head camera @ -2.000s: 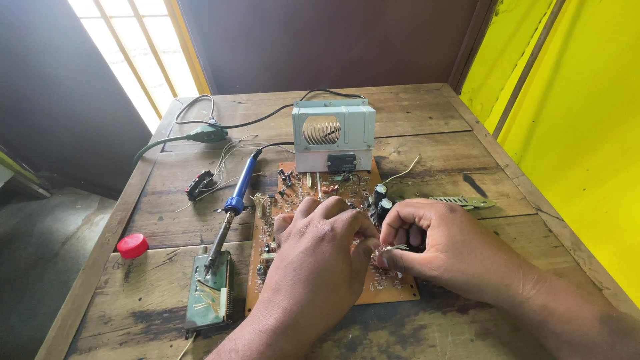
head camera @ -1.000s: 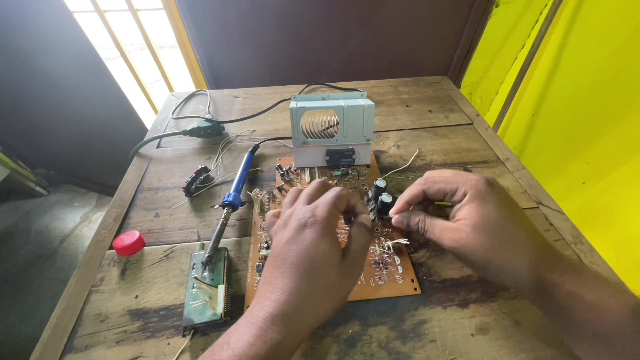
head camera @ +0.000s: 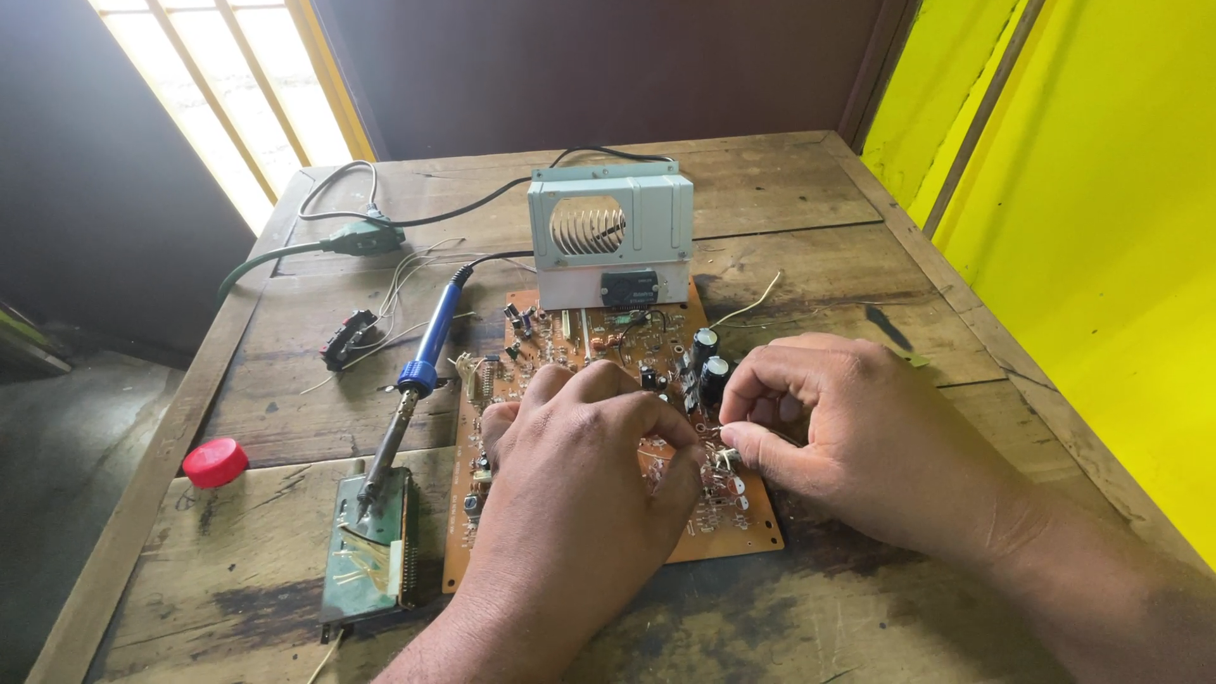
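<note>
An orange-brown circuit board full of small electronic parts lies on the wooden table. Over its middle is my left hand, fingers curled down; its fingertips are near the right half of the board, and whether they grip a part cannot be told. My right hand is at the board's right edge, with thumb and forefinger pinched on something thin and pale, perhaps a wire or lead. Just beyond these fingertips stand two black capacitors. A pale metal heat sink housing rises from the board's far end.
A blue-handled soldering iron rests with its tip on a small green module at the left. Farther off lie a black component with wires and a green plug with cables. A red cap sits near the left edge.
My right hand was at the board's right side with a small part two seconds ago, moved up beside the capacitors, and is now slightly lower. My left hand stays over the board.
</note>
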